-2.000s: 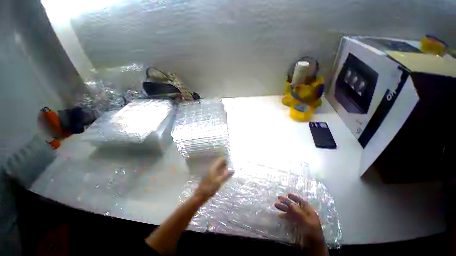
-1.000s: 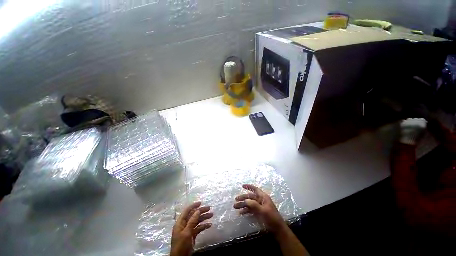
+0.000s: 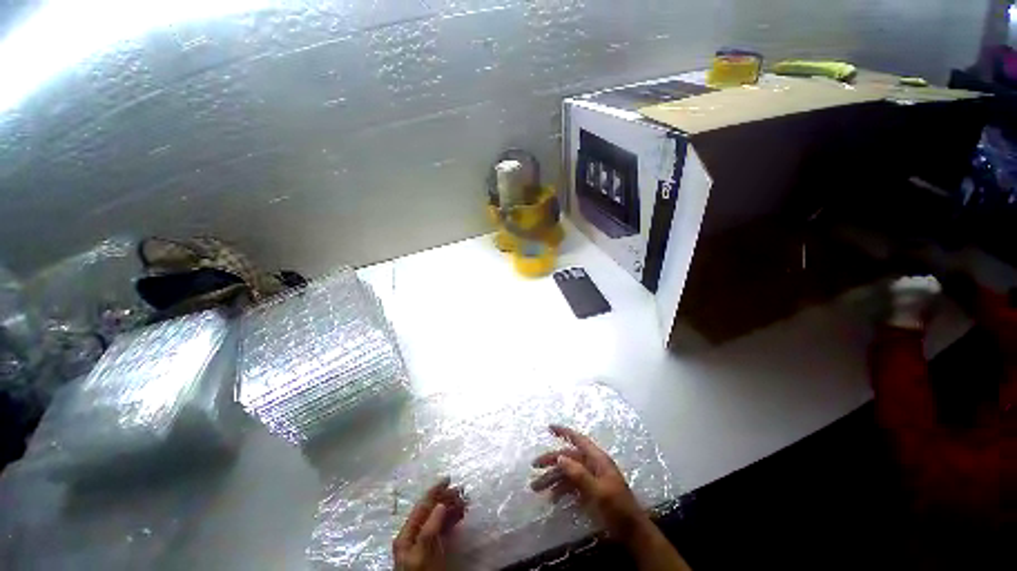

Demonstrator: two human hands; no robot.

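Observation:
A clear, crinkled film sheet or poly bag (image 3: 502, 446) lies flat at the table's front edge. My left hand (image 3: 429, 524) is over its front part, fingers apart and curled, holding nothing visible. My right hand (image 3: 586, 480) is over its right part, fingers spread, with nothing visible in it. Whether the fingertips touch the film is unclear. A clear ridged tray stack (image 3: 321, 357) stands behind and left of the film. A smoother, glossier clear bundle (image 3: 151, 385) stands left of that stack.
A black smartphone (image 3: 582, 292) and a yellow holder (image 3: 526, 218) are behind the film. A large printed box (image 3: 625, 195) opens to the right. Another person's red sleeve (image 3: 914, 390) and white-gloved hand (image 3: 914, 290) are at the right. A patterned handbag (image 3: 206, 268) rests by the wall.
The view has turned right, bringing the other person in. My left hand has come back from near the tray stack to the film's front edge. My right hand stays over the film.

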